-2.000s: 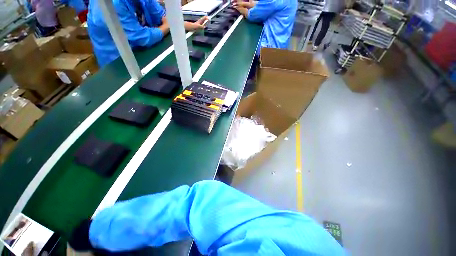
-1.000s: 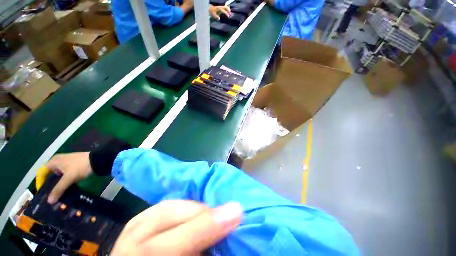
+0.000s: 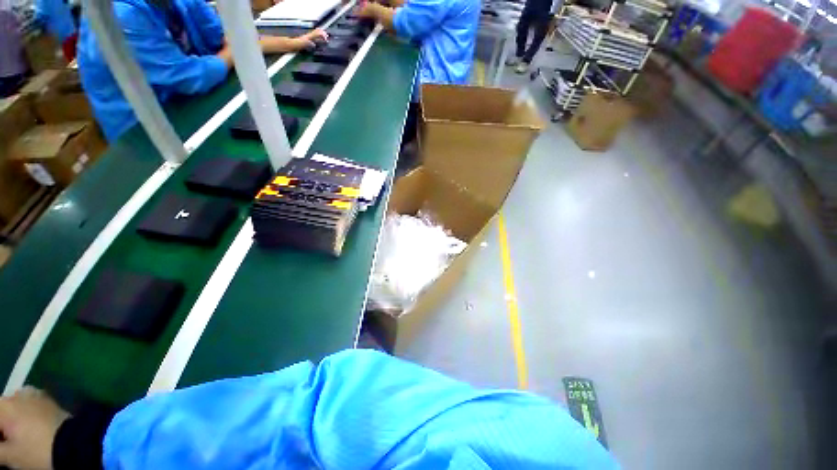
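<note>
My right hand (image 3: pixel 32 430) is at the lower left corner, cut off by the picture's edge. Its fingers are mostly out of view, so I cannot tell whether it holds anything. Its dark cuff and bright blue sleeve (image 3: pixel 303 413) cross the bottom of the view. My left hand is not in view. The nearest black product box (image 3: pixel 131 304) lies flat on the green belt above my right hand. More plain black boxes (image 3: pixel 186 218) lie spaced along the belt. A sleeve stack (image 3: pixel 307 207), black with orange bands, sits on the near bench edge.
White posts (image 3: pixel 252 83) stand beside the belt's white rails (image 3: pixel 197 321). A large open carton (image 3: pixel 477 156) with clear-white plastic film (image 3: pixel 413 257) stands right of the bench. Two people in blue smocks (image 3: pixel 147 64) are at the far end. Brown cartons (image 3: pixel 55 147) are at the left.
The view has turned, and the stack and carton show further left than one second ago. My left hand has left the view, and the black-orange sleeve under my right hand is no longer visible.
</note>
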